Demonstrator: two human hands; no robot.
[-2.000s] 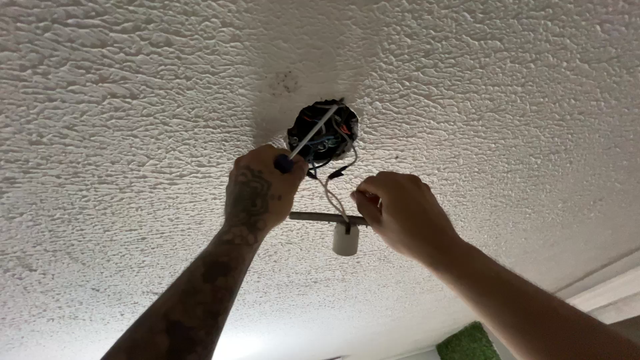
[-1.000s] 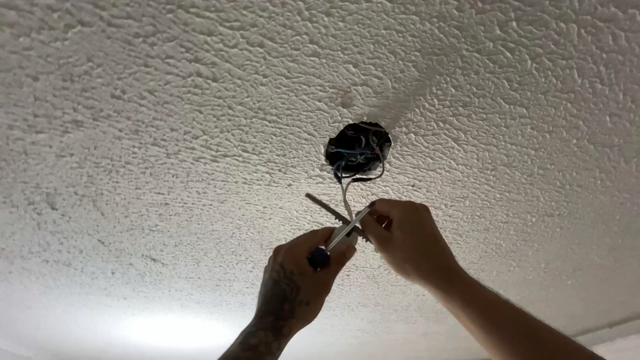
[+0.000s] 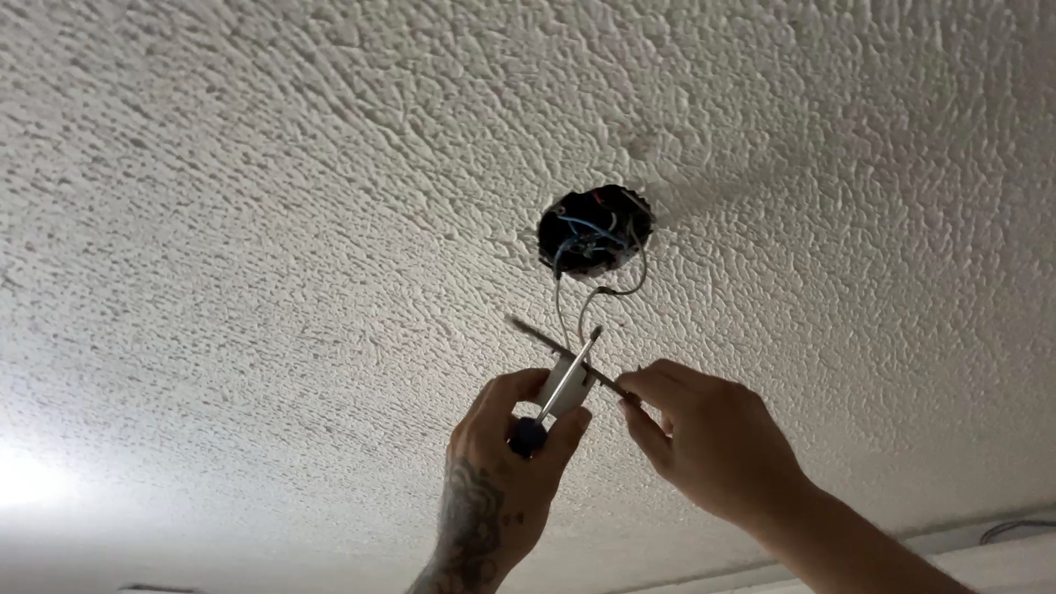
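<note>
My left hand (image 3: 507,470) holds a screwdriver (image 3: 569,375) by its dark blue handle; the shaft points up and crosses in front of a white lamp socket (image 3: 563,394). Its thumb and forefinger lie on either side of the socket. A narrow metal mounting bar (image 3: 540,334) runs aslant across the socket's top. My right hand (image 3: 718,437) pinches the bar's right end between thumb and fingers. Thin pale wires (image 3: 582,318) with dark joints link the socket to a round ceiling opening (image 3: 594,231), where blue, red and pale wires show.
The textured white ceiling (image 3: 330,247) surrounds the opening. A ledge or molding (image 3: 949,540) crosses the lower right, with a dark cable (image 3: 1015,528) on it. Bright light falls on the ceiling at the far left.
My left hand with the screwdriver has come down from the ceiling opening to the socket. My right hand has taken hold of the bar's end, and the bar is now tilted.
</note>
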